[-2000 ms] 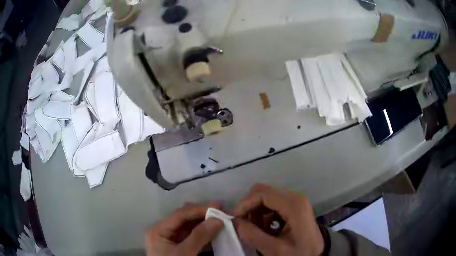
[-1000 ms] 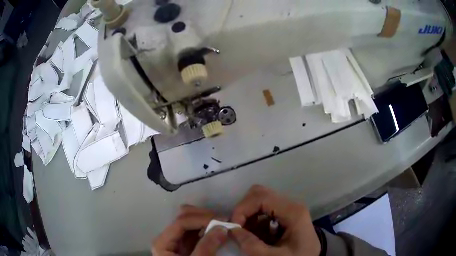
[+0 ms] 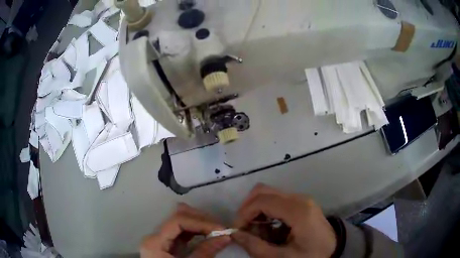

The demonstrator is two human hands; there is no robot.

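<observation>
My left hand point(image 3: 184, 234) and my right hand point(image 3: 285, 224) are close together at the bottom of the picture, in front of the machine bed. Both pinch a small white fabric piece point(image 3: 222, 233) between thumbs and fingers. Only its short upper edge shows; the rest is hidden by the hands or the picture's edge. A thin tool, perhaps an awl, with a small pale end point(image 3: 276, 222) lies within my right hand's curled fingers.
The cream sewing machine head point(image 3: 302, 30) spans the top, its presser foot area point(image 3: 204, 123) above the bed plate point(image 3: 262, 146). White pieces point(image 3: 108, 151) are heaped left. White strips point(image 3: 345, 95) lie right, beside a black phone point(image 3: 409, 125). White paper point(image 3: 382, 221) shows at lower right.
The white piece, earlier hanging long between my hands, now shows only as a narrow edge. My fingers have closed in around it. The whole view has shifted slightly.
</observation>
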